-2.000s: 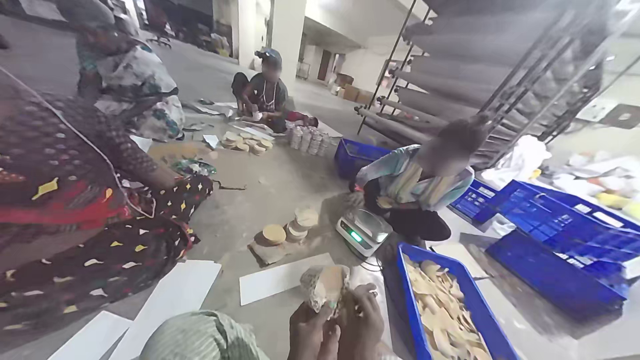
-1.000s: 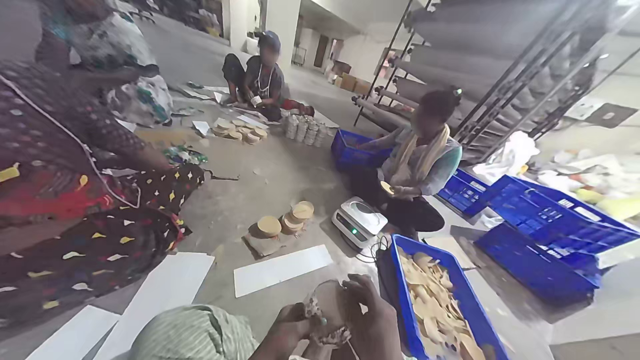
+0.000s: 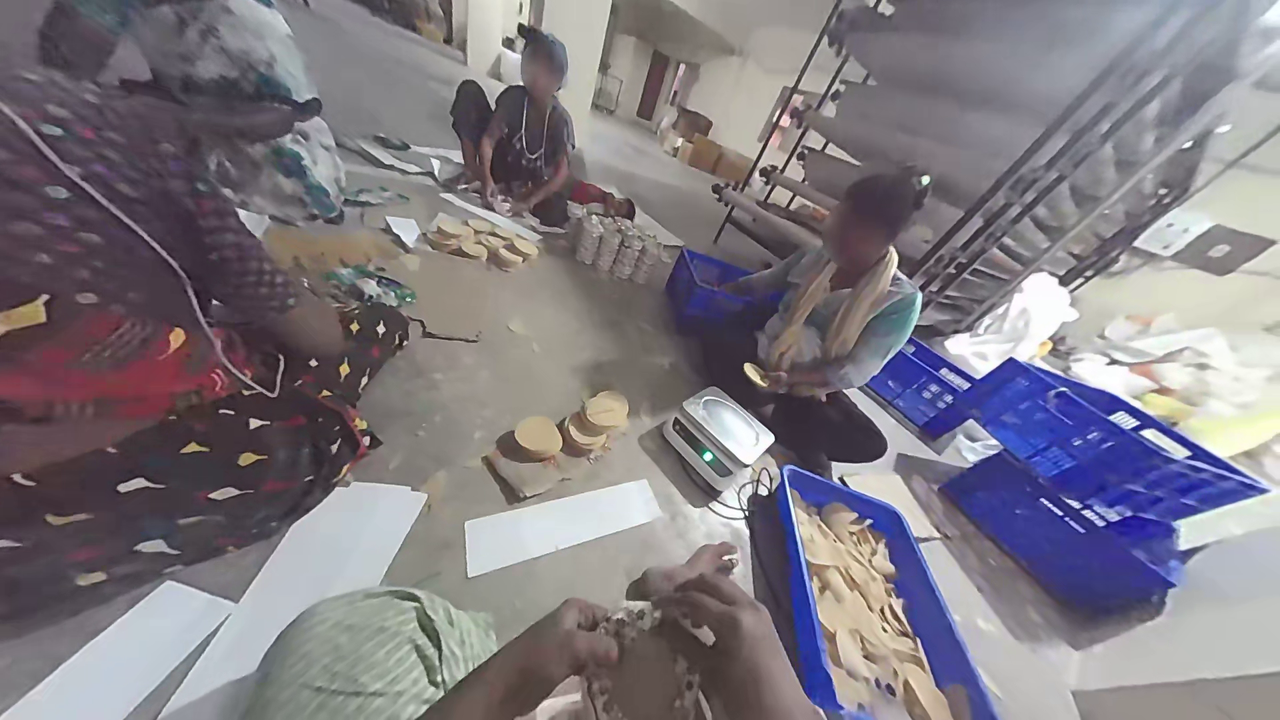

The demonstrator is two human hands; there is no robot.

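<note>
At the bottom centre, my left hand and my right hand grip a roundish object with a rough, speckled rim; its exact kind is unclear. My left hand holds its left edge, and the fingers of my right hand bend over its upper right edge. Just ahead lies a white rectangular sheet on the floor. Beyond it are short stacks of tan discs, partly on a brownish piece of material. Right of my hands, a blue plastic crate holds many loose tan pieces.
A digital scale with a green light stands ahead, its cable beside the crate. A person sits behind it holding a tan disc; others sit further back and at left. White sheets lie at left, blue crates at right.
The seated person by the scale has drawn back from it and now holds a tan disc. My hands have shifted lower around the object.
</note>
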